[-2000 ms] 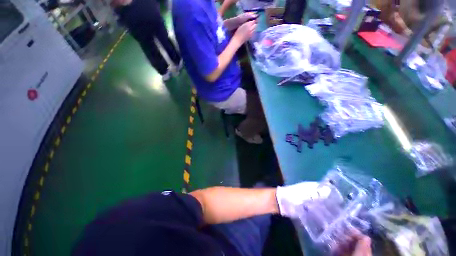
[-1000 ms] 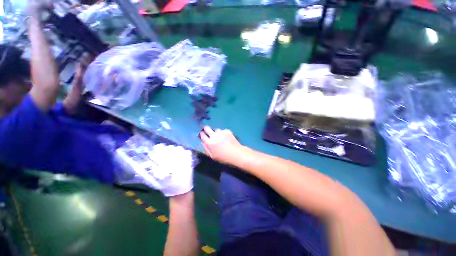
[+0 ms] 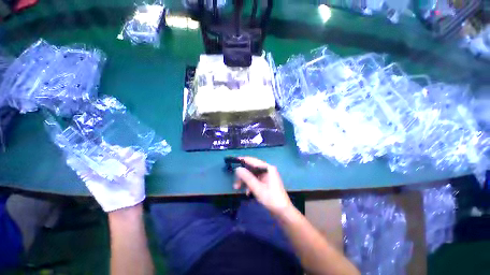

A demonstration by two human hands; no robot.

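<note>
My left hand [image 3: 115, 182], in a white glove, holds clear phone cases [image 3: 99, 153] with crinkly plastic film at the left of the bench; how many it holds cannot be told. My right hand [image 3: 262, 182], bare, holds a small black fitting [image 3: 244, 166] between thumb and fingers, over the bench edge side of the jig. The pressure-holding jig [image 3: 233, 129] stands just beyond, a cream block on a black base with white lettering. The black press head [image 3: 237, 51] is down at the block's top.
A broad pile of clear cases [image 3: 349, 113] lies right of the jig. A bagged case stack [image 3: 53, 78] lies at the back left. A small clear bundle [image 3: 144, 24] lies behind it. Below the bench edge at right, an open brown carton [image 3: 323, 220] holds clear wrapped pieces.
The view has swung right to face the jig. My right hand has come away from the loose black fittings with one in its fingers. My left hand still holds clear cases and film.
</note>
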